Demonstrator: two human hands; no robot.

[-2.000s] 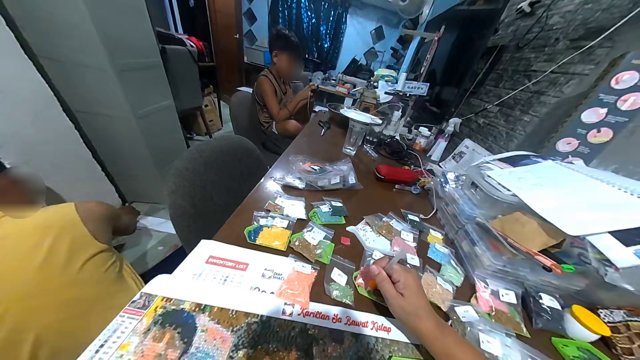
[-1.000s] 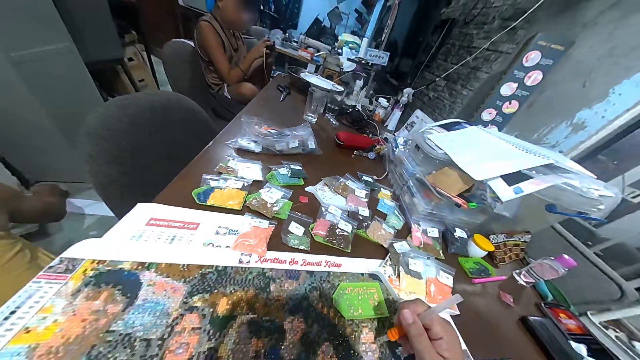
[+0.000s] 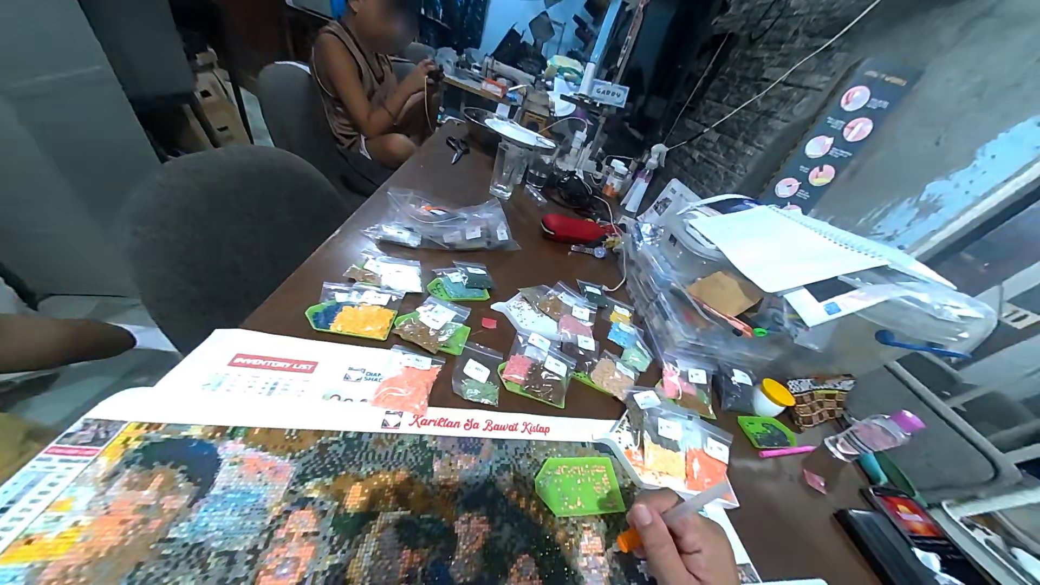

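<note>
My right hand (image 3: 682,540) grips a pen-like diamond-painting applicator (image 3: 700,500) with an orange end and a pale, translucent shaft, at the lower right of the canvas. Just left of the hand, a green plastic tray (image 3: 578,486) holding small pale drills lies on the diamond-painting canvas (image 3: 390,504). The canvas is largely covered with coloured drills. Bags of orange and peach drills (image 3: 665,455) lie on white paper behind my hand. A bag of salmon drills (image 3: 408,386) rests on the canvas's white margin. My left hand is out of view.
Zip bags and green trays of drills (image 3: 361,318) spread over the brown table (image 3: 317,260). A red pouch (image 3: 571,228), a clear storage box (image 3: 691,317), a bottle with a pink cap (image 3: 873,435) and a phone (image 3: 902,512) lie around. A person (image 3: 366,89) sits beyond a grey chair (image 3: 231,215).
My right hand has moved from among the drill bags to the canvas's lower right, where it holds the applicator. The view has shifted, and the green tray now shows on the canvas.
</note>
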